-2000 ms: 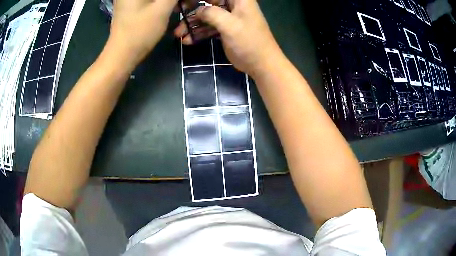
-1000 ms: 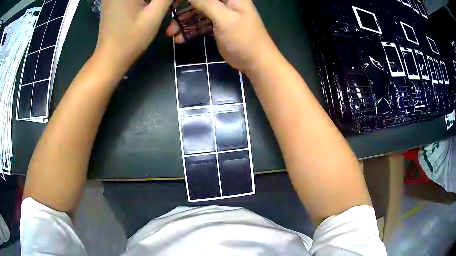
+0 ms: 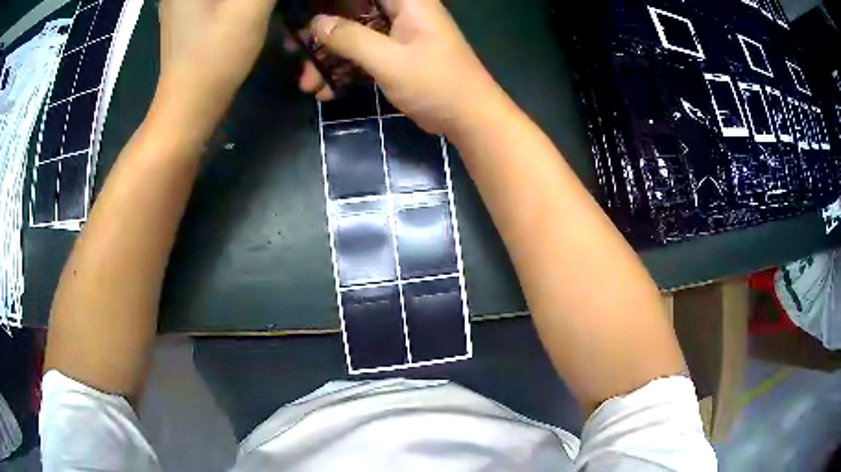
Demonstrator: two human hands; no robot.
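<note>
My right hand [image 3: 396, 55] is at the top middle, its thumb and fingers around a small black plastic frame [image 3: 337, 64] with thin bars. My left hand [image 3: 217, 28] is at the top edge, left of the frame; its fingers are cut off by the picture's edge, so its hold cannot be told. A sticker sheet [image 3: 392, 235] with two columns of glossy black squares and white lines lies under my right hand. Its near end sticks out over the table's front edge.
Spare sticker sheets [image 3: 78, 115] lie at the far left, beside a stack of white-edged strips [image 3: 23, 175]. Shiny black blister trays [image 3: 664, 147] with white-outlined parts are at the right. A white bag [image 3: 811, 300] is below the table edge at right.
Both hands have moved left. My left hand has drawn apart from the frame, which stays in my right hand. The sticker sheet sits slightly further left than two seconds ago.
</note>
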